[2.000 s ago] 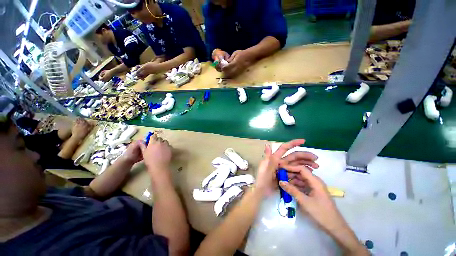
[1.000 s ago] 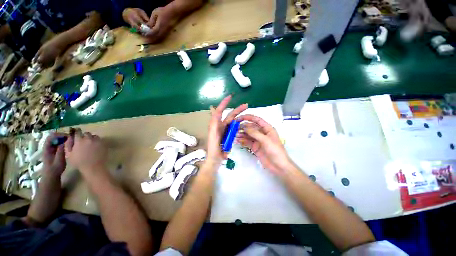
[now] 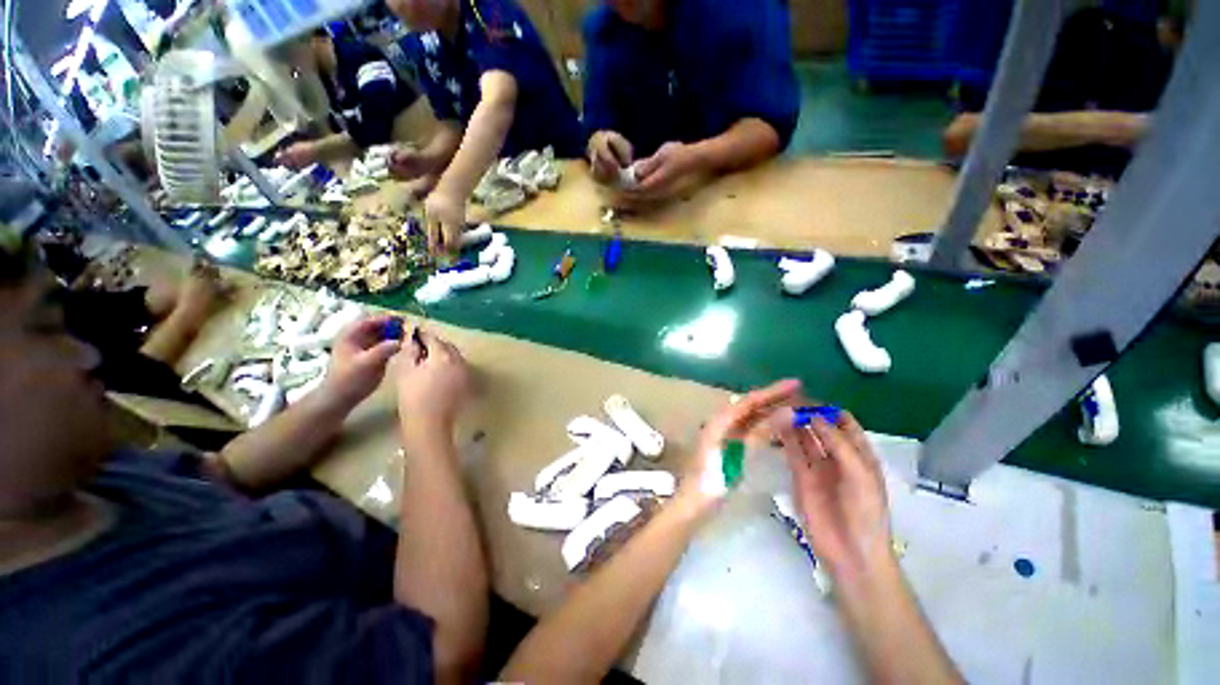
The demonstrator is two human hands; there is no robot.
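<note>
My right hand (image 3: 840,488) holds a bright blue battery cell (image 3: 814,416) at its fingertips, lying roughly level. Dark thin wires show below the cell. My left hand (image 3: 744,431) is close on its left, with fingers stretched toward the cell. A small green circuit board (image 3: 732,463) shows against my left palm; blur hides whether the fingers grip it. A narrow dark-and-pale strip (image 3: 800,538) shows beside and below my right hand, over the white sheet. White housing halves (image 3: 589,468) lie in a loose pile left of my hands.
A green belt (image 3: 669,301) crosses ahead, carrying white housings (image 3: 863,341), a blue cell (image 3: 613,254) and a tan-and-dark heap (image 3: 341,252). A grey post (image 3: 1057,321) stands at right. A worker's arms (image 3: 435,535) are close on the left; other workers sit across the belt.
The cell has turned from near upright to level in my right hand. The green board has moved from below the hands to my left palm. The view has swung left and up.
</note>
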